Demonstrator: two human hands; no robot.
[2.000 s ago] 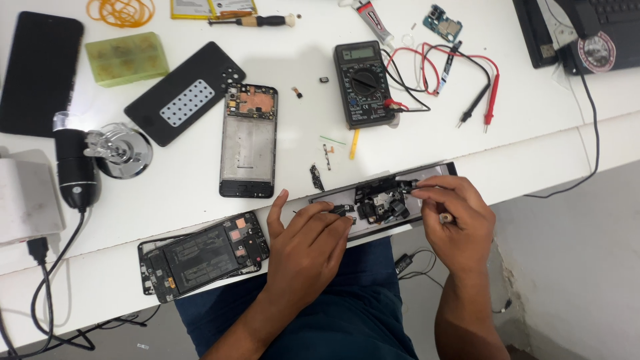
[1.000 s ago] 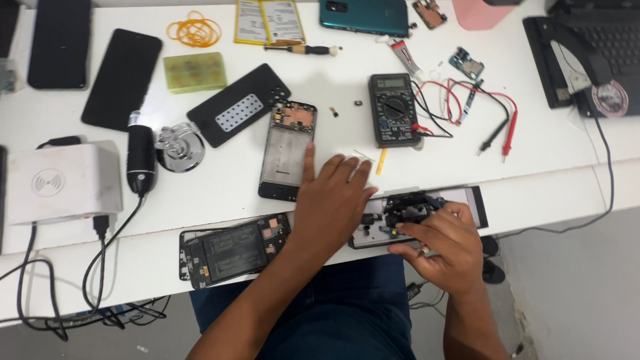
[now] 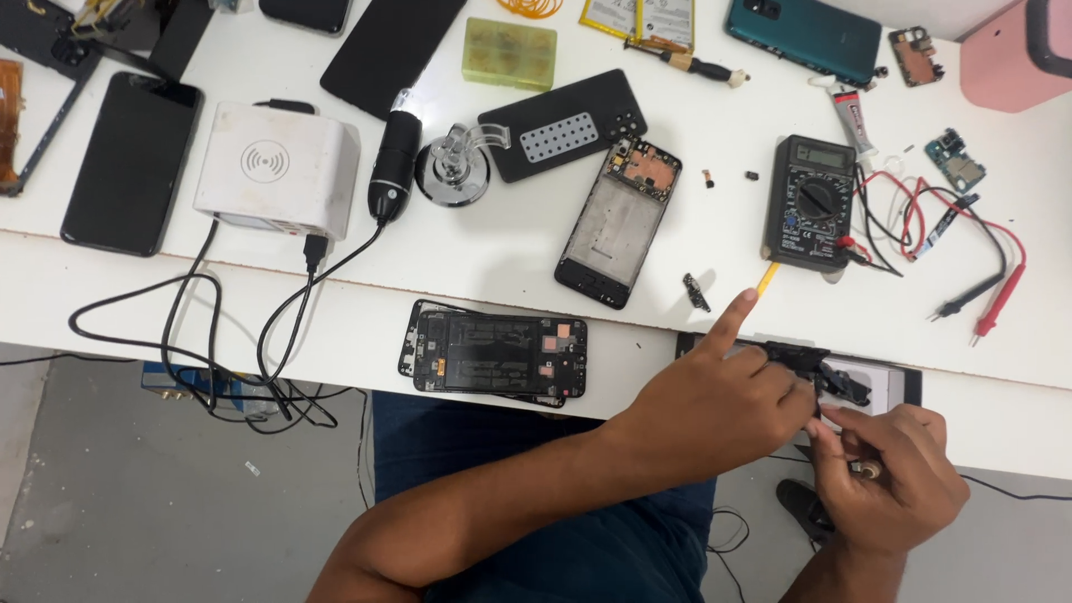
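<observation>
My left hand reaches over a shallow box at the table's front edge, index finger stretched out by a yellow strip. Its other fingertips meet those of my right hand at dark small parts in the box; what they pinch is hidden. A tool with a light round end lies inside my right hand. Left of my hands are a phone frame with its battery bay and a stacked pair of phone frames. A small dark part lies near my left index finger.
A digital multimeter with red and black probes lies behind the box. Further left are a black phone back cover, a chrome stand, a handheld digital microscope, a white charger box and looping black cables.
My left hand has moved from beside the phone frame to the box, against my right fingertips. The view has shifted toward the left of the table.
</observation>
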